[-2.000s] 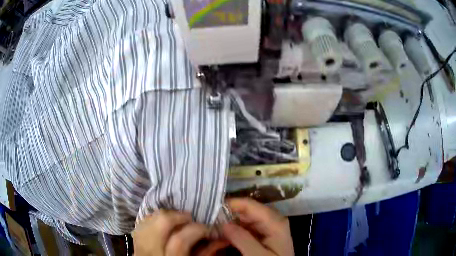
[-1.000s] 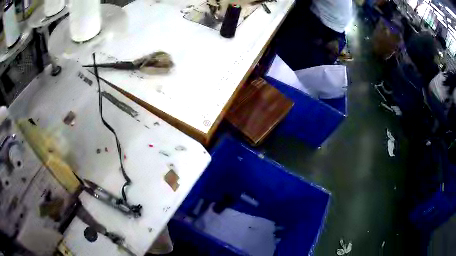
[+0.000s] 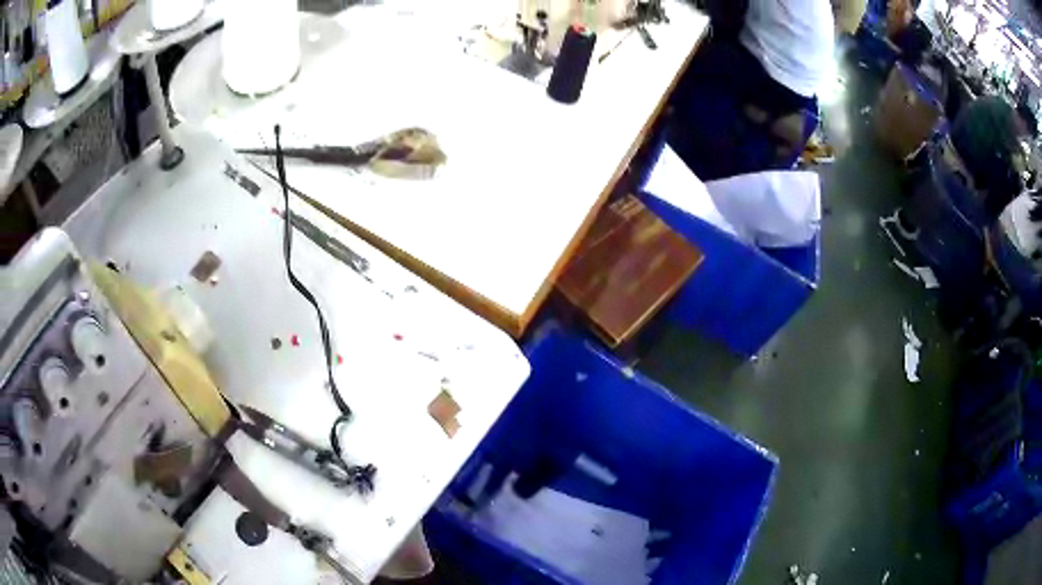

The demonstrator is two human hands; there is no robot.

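Neither of my hands is in the picture. The overlock machine [image 3: 91, 423] is at the lower left, cut off by the edge, with its whitish tension knobs in a row. The thread snips [image 3: 303, 448] lie on the white machine table [image 3: 389, 366] just right of the machine, touching the end of a black cord [image 3: 309, 299]. A thin metal tool [image 3: 323, 242] lies farther back on the table. The striped garment is not in view.
A brush [image 3: 383, 151] and a dark thread cone [image 3: 571, 65] are on the neighbouring table [image 3: 457, 217]. White cones stand at the upper left. Blue bins [image 3: 686, 457] with pale cloth and a brown wooden stool or box [image 3: 628, 269] stand beside the tables. People [image 3: 788, 46] sit farther back.
Two seconds ago both hands held the striped cloth near the machine. The view has since swung right, leaving hands and garment out of the picture. Over the last second, the scene shifted slightly right.
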